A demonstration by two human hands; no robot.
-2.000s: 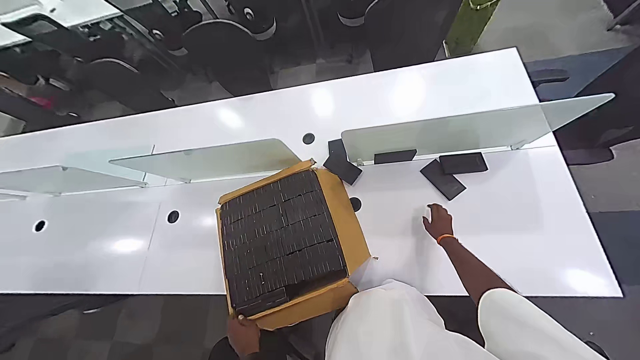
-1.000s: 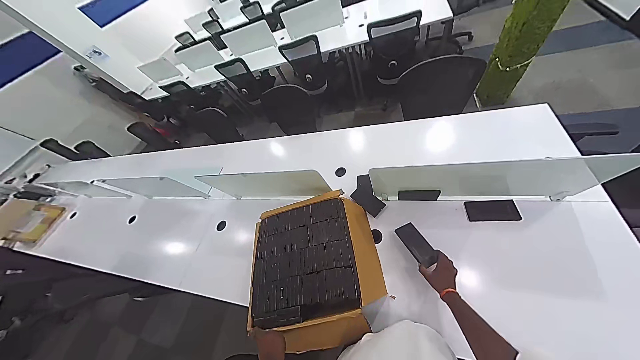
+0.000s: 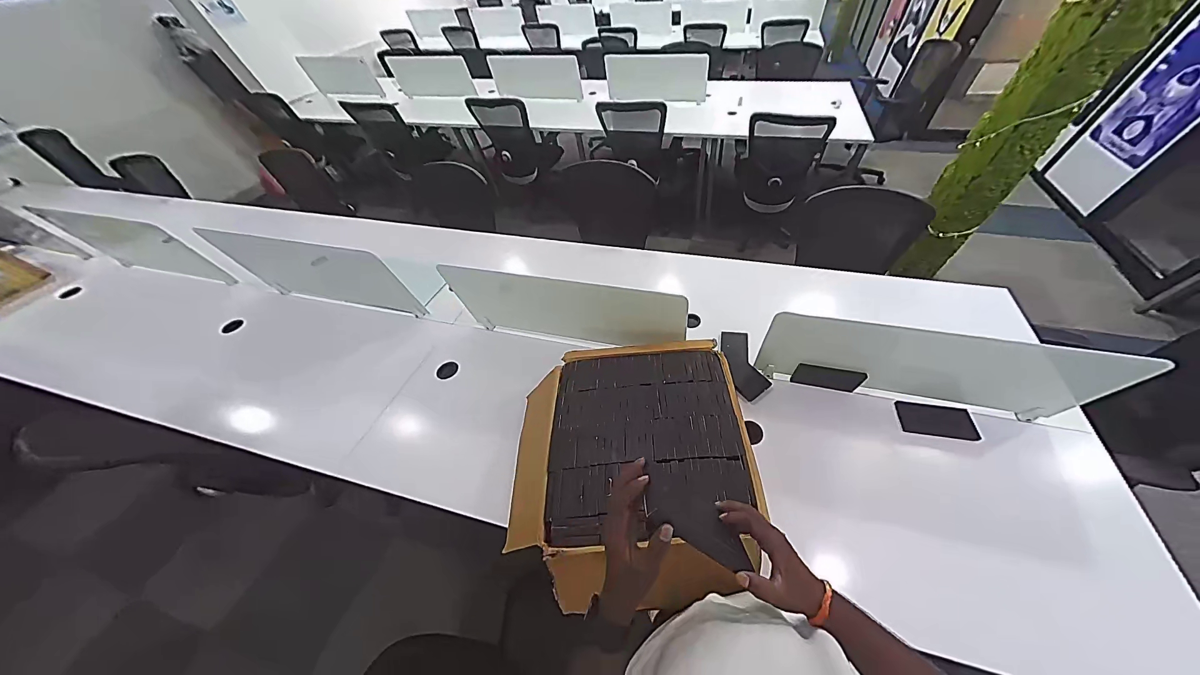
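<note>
An open cardboard box point(image 3: 534, 459) packed with rows of thin black rectangular pieces point(image 3: 647, 403) stands at the desk's near edge. Over its near right corner, my right hand point(image 3: 778, 562), with an orange band at the wrist, grips a flat black piece point(image 3: 703, 516) between thumb and fingers. My left hand point(image 3: 630, 544) is at the near side of the box, fingers spread beside that piece; whether it touches the piece is unclear. Other flat black pieces point(image 3: 937, 421) lie on the desk to the right, one point(image 3: 829, 377) by the divider, and two overlap point(image 3: 745, 367) behind the box.
Frosted divider panels point(image 3: 937, 361) run along the white desk point(image 3: 872, 497), which has round black cable holes point(image 3: 447, 370). Black chairs point(image 3: 858, 225) stand beyond it. Another box point(image 3: 19, 277) is at the far left.
My right hand has brought the black piece from the desk on the right to the box. My left hand has moved up from the box's near left corner. The view has tilted up.
</note>
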